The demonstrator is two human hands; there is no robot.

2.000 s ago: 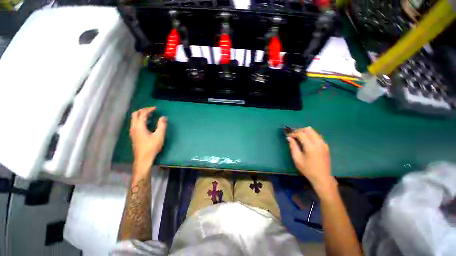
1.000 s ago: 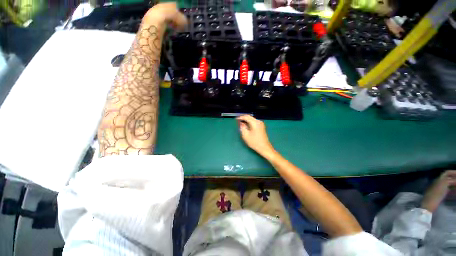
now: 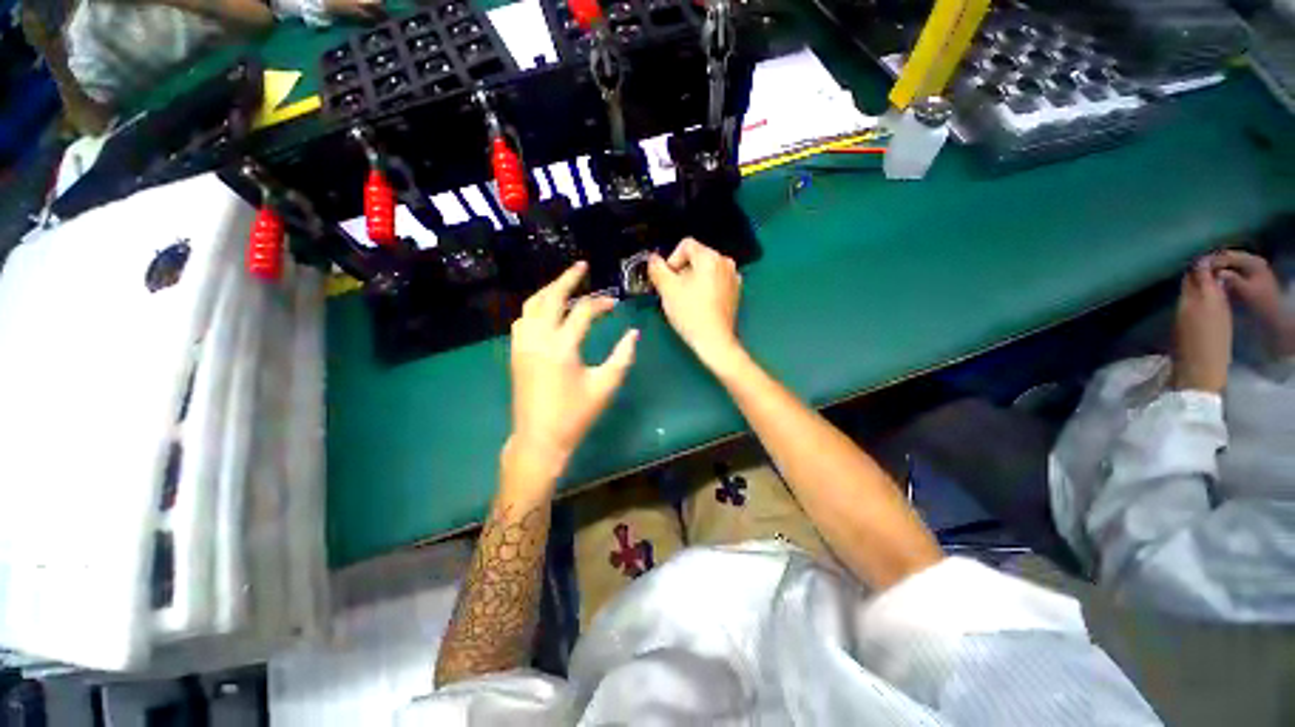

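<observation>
My right hand (image 3: 699, 301) holds a small dark watch case (image 3: 638, 274) with a metallic rim between its fingertips, at the front edge of the fixture. My left hand (image 3: 558, 369) is just left of it, fingers spread and empty, over the front edge of the black clamping fixture (image 3: 440, 324). Red-gripped toggle clamps (image 3: 510, 175) stand in a row along the fixture. The three at the left have their red grips hanging down; further right the levers stand upright, with one red grip at the top edge.
White foam trays (image 3: 107, 440) are stacked at left. Black blister trays (image 3: 412, 60) lie behind the fixture. A yellow post (image 3: 939, 50), small white bottle (image 3: 916, 139) and clear plastic tray (image 3: 1058, 78) are at upper right. Another person's hands (image 3: 1224, 291) are at far right.
My left hand has come back from the black trays behind the fixture to its front edge. The view has turned, and a small case now shows at my right fingertips. More clamps are visible.
</observation>
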